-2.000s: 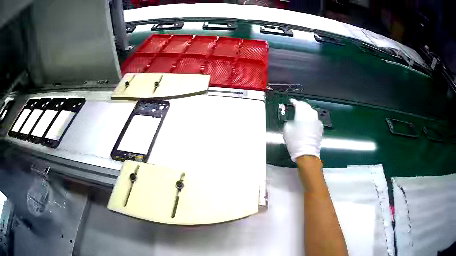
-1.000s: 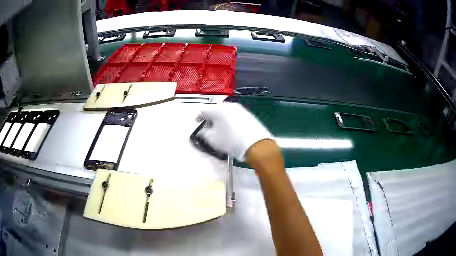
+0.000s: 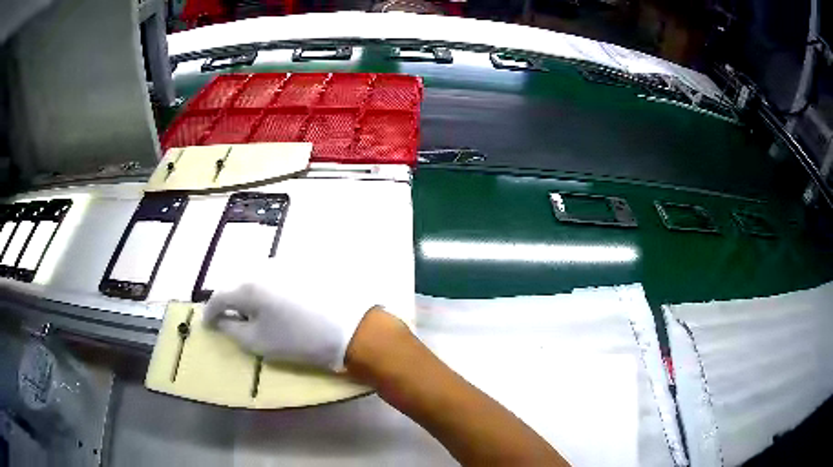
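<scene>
My right hand (image 3: 283, 324), in a white glove, reaches in from the lower right. Its curled fingers are at the lower end of a black phone frame (image 3: 212, 251) and cover part of it; whether they still grip it is hidden. This frame lies flat and slightly slanted on the white infeed belt (image 3: 352, 237), between two cream guide plates. A second phone frame (image 3: 116, 272) lies to its left, apart from it. Several more frames (image 3: 41, 239) stand close together at the far left. My left hand is out of the picture.
The near guide plate (image 3: 215, 378) is partly under my hand; the far guide plate (image 3: 274, 160) borders a red plastic tray (image 3: 365, 96). Several frames, one a dark frame (image 3: 626, 212), lie on the green conveyor (image 3: 511, 196). White foam sheets (image 3: 566, 365) cover the near edge.
My right hand has moved from the green conveyor leftward with a phone frame, which now lies on the white belt. The belt's other frames and the green conveyor's frames have shifted left.
</scene>
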